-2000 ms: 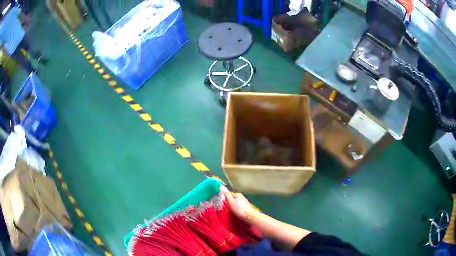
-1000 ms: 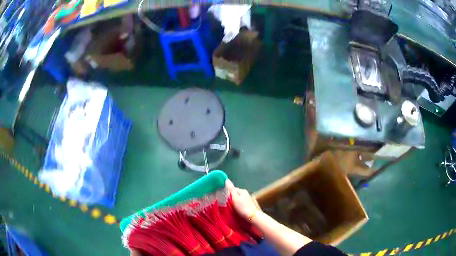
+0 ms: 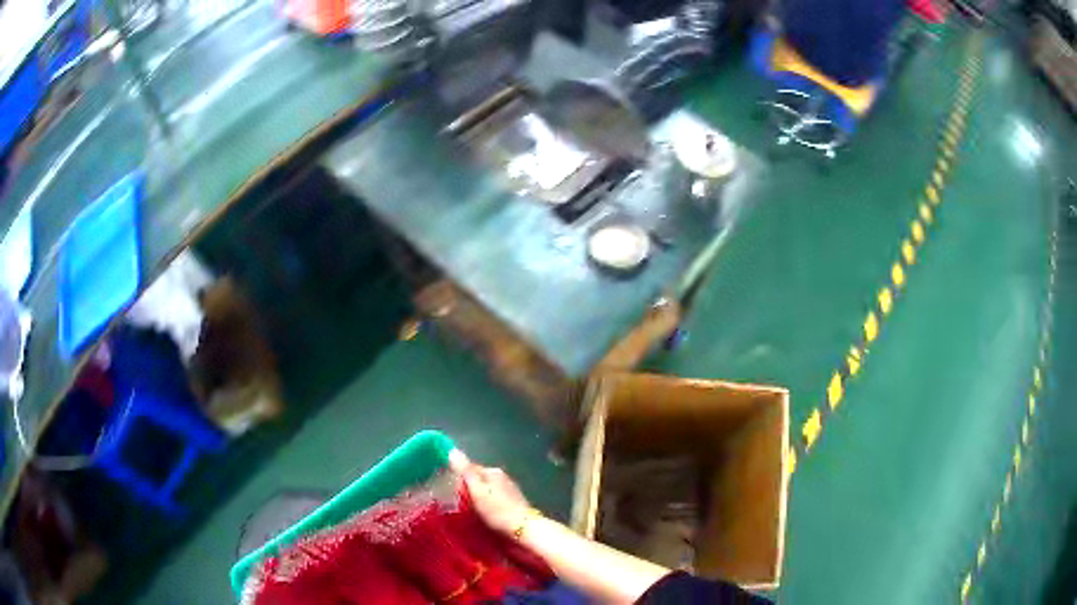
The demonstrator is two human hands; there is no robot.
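Observation:
A green tray filled with red lead wires is at the bottom, left of centre, cut off by the lower edge. The wires' pale frayed ends lie along the tray's far side. My right hand, with a thin yellow bracelet at the wrist, grips the tray's right end. My left hand is not in view. The tray is held above the floor.
An open cardboard box stands on the floor just right of my forearm. Ahead is the solder bench with the solder pot and round cans. A long bench at left bears a blue tray. A blue stool and a partly hidden round stool are at lower left.
The view has swung to the right: the solder bench is now nearer the middle and the round stool lies mostly behind the tray. My right hand still holds the tray.

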